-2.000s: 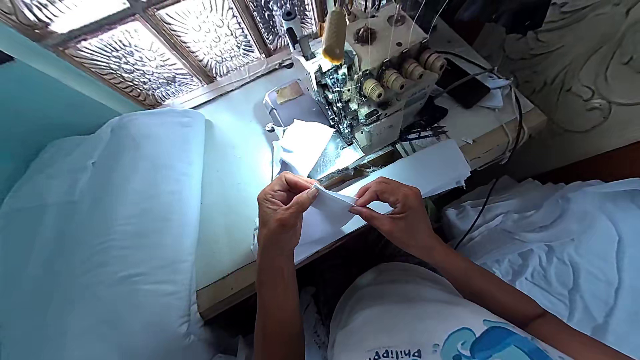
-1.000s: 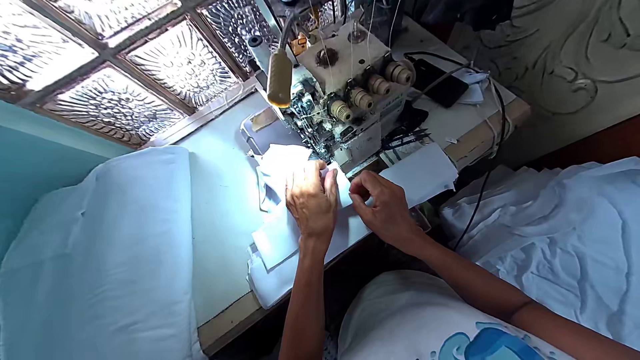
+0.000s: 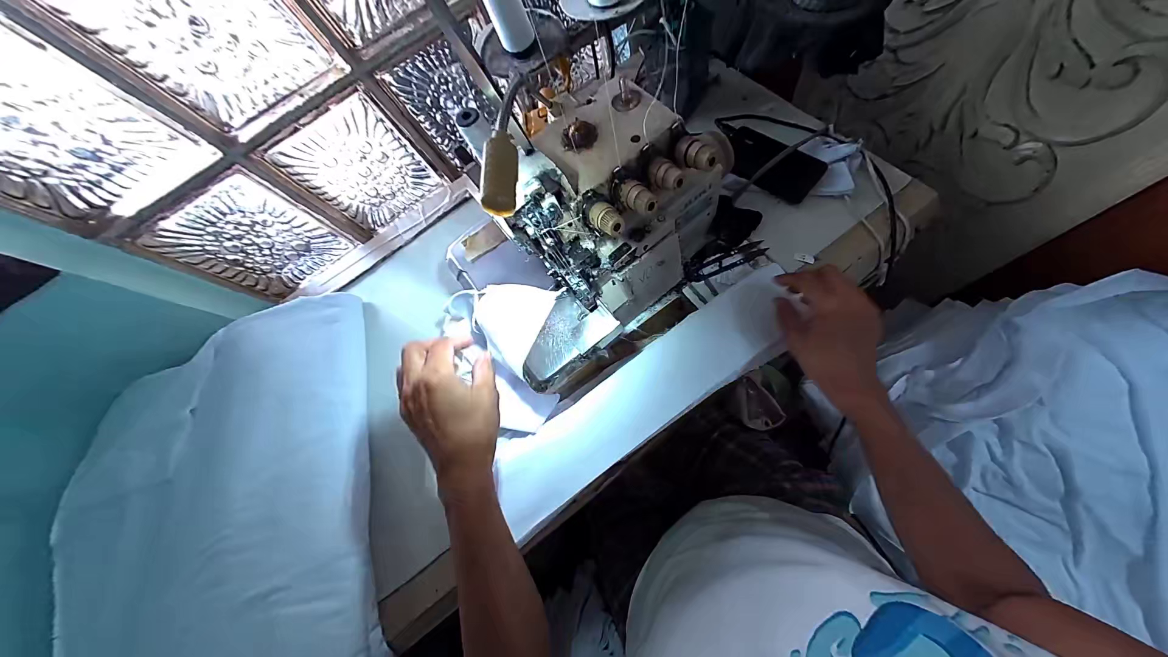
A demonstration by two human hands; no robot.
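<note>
An overlock sewing machine (image 3: pixel 630 182) with several tension dials stands on a white table (image 3: pixel 401 511). A long strip of white fabric (image 3: pixel 639 392) lies along the table's front edge. My right hand (image 3: pixel 829 333) has its fingertips on the strip's right end; whether it pinches the cloth is hard to tell. My left hand (image 3: pixel 450 397) is raised, fingers curved and apart, beside smaller white fabric pieces (image 3: pixel 513 324) left of the machine's metal plate (image 3: pixel 564 338). Nothing is visibly gripped in it, though its palm side is partly hidden.
A thick folded stack of white cloth (image 3: pixel 274 474) lies at left. More loose white fabric (image 3: pixel 1031 411) is heaped at right. A black phone (image 3: pixel 776 164) and cables rest behind the machine. A lamp (image 3: pixel 499 173) hangs beside the needle area, near the patterned glass window (image 3: pixel 237 219).
My hands, close together one second ago, are now far apart. The right one has moved to the strip's right end, the left one to the small pieces. The view has shifted.
</note>
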